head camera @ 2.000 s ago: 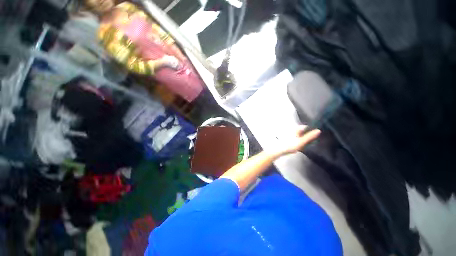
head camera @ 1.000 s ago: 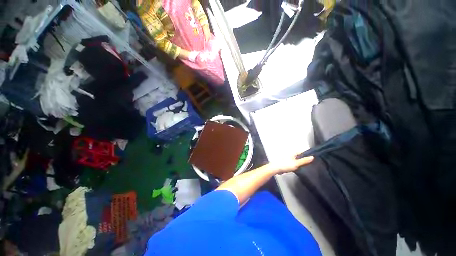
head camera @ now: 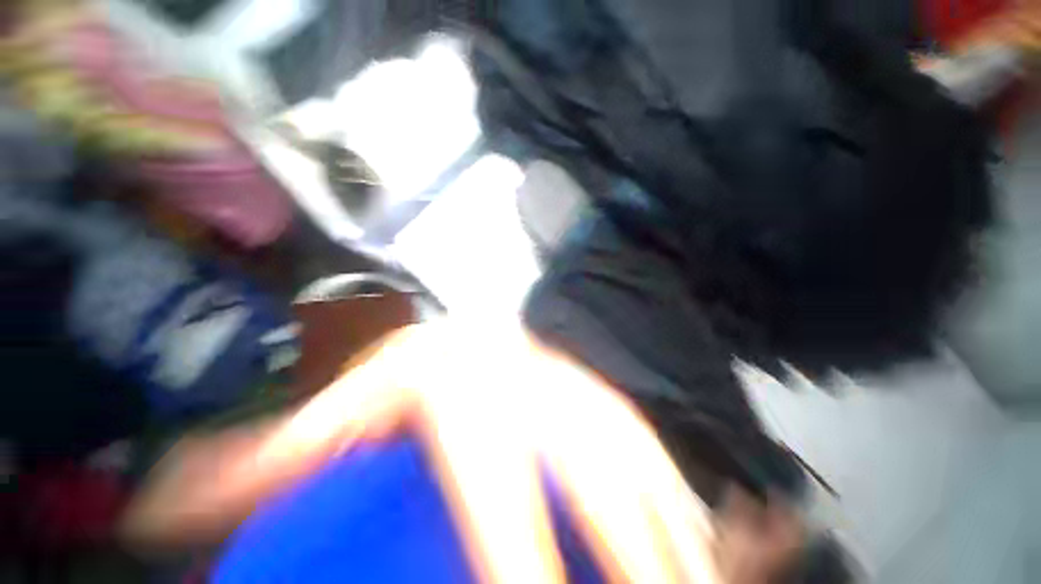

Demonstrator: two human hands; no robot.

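A large, overexposed and blurred shape of bare skin (head camera: 502, 376) fills the lower middle, very near the camera, with finger-like parts spreading downward. I cannot tell which hand it is or whether it holds anything. A second, smaller skin-coloured blur (head camera: 759, 536) shows at the lower right by the dark cloth; its side is also unclear. The dark garment (head camera: 628, 314) lies over the pale rounded end of a pressing form (head camera: 551, 203). A black cloth heap (head camera: 856, 217) lies behind it.
A bright white sheet (head camera: 462, 228) lies left of the form. A brown-topped bin (head camera: 348, 331) is partly covered by the skin blur. A blue crate (head camera: 200, 342) and a person in pink and yellow (head camera: 211, 188) are at left. A red-orange thing (head camera: 970, 23) shows at top right.
The view has swung right and blurred. The hand at the garment's edge no longer shows there; a large bright skin shape now covers the lower middle. The red-orange thing has come into view.
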